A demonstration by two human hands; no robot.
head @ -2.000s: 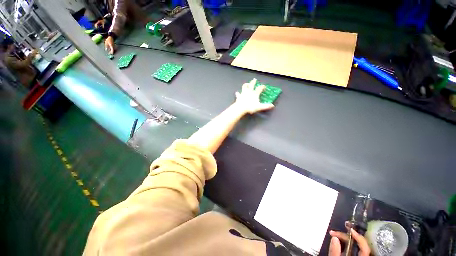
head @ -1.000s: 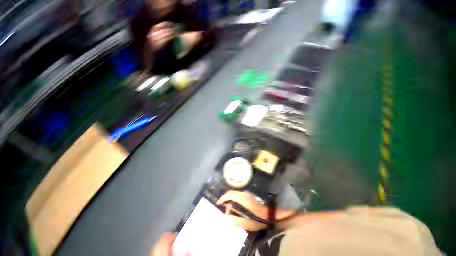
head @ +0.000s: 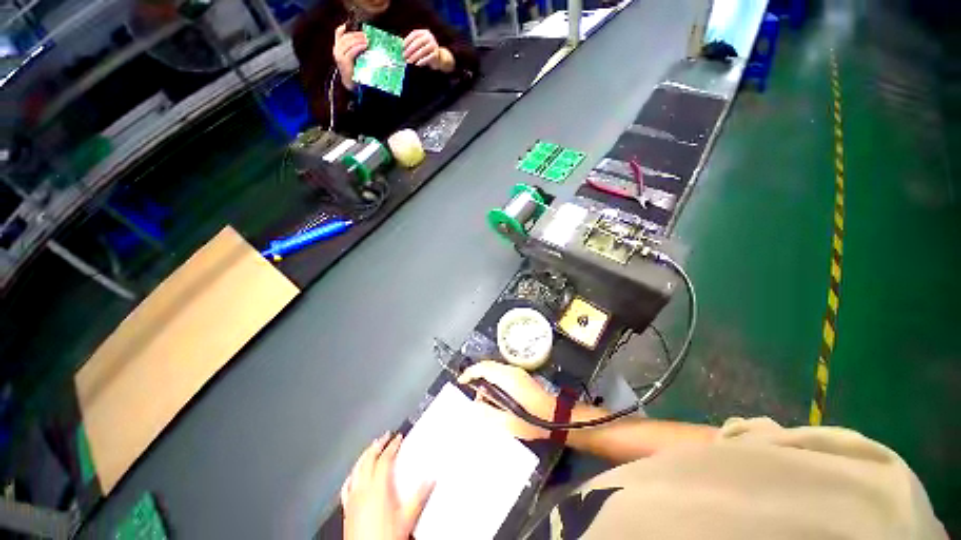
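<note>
My right hand point(head: 516, 396) holds the soldering iron point(head: 487, 390), whose black cable curves back over my wrist to the feeder. The iron's tip end points over the ledge beside the belt. My left hand point(head: 377, 494) lies at the left edge of the white pad point(head: 464, 464), fingers spread, with no board in it. No board lies on the pad. A green circuit board panel point(head: 551, 160) lies on the belt beyond the feeder. Another green board point(head: 142, 519) is cut off at the bottom left.
The solder feeder point(head: 601, 253) with its reel point(head: 518, 214), waste cup point(head: 524, 338) and sponge point(head: 583, 322) stand beyond my right hand. Red-handled cutters point(head: 630, 188) lie on the ledge. Cardboard point(head: 179, 353) and a blue tool point(head: 308, 238) lie across the belt. A person holds a board point(head: 380, 63).
The view has swung right along the line. My left arm, earlier stretched over the belt with its hand on a green board, is back at the pad. My right hand still holds the iron.
</note>
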